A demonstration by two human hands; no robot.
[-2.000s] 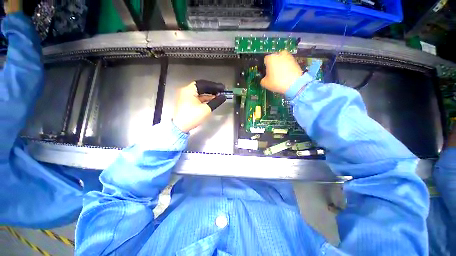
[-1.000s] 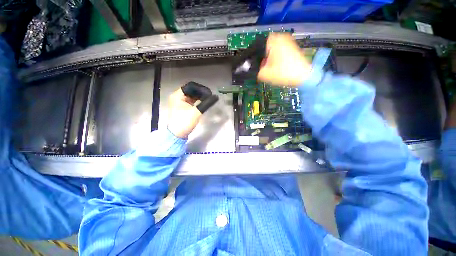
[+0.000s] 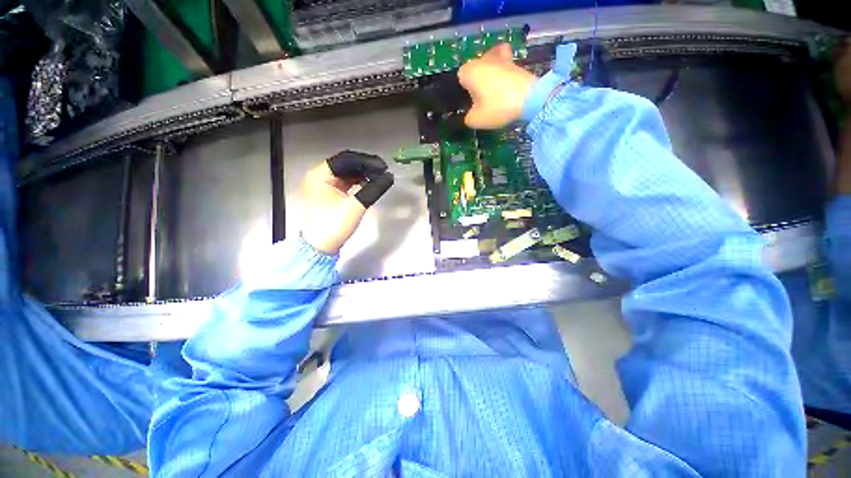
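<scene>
The green circuit board (image 3: 495,177) lies in a dark pallet (image 3: 437,215) on the conveyor, partly hidden by my right arm. A small green PCB strip (image 3: 439,58) lies at the pallet's far edge. My right hand (image 3: 493,89) is over the board's far part, touching or just in front of the strip; its fingertips are hidden. My left hand (image 3: 341,191) hovers left of the pallet over the metal plate, fingers curled, with black coverings on thumb and finger. No part shows clearly between them. A pale green piece (image 3: 416,153) juts from the pallet's left edge.
The conveyor's near rail (image 3: 392,297) and far rail (image 3: 280,79) run across the view. Pale hold-downs (image 3: 516,245) lie along the pallet's near edge. A blue bin (image 3: 495,7) and silvery bagged parts (image 3: 51,89) are beyond. Blue sleeves of other people show at both sides.
The dark capacitor-like parts earlier in my left hand no longer show there. My right hand has moved from over the board towards the strip. The whole view has shifted somewhat.
</scene>
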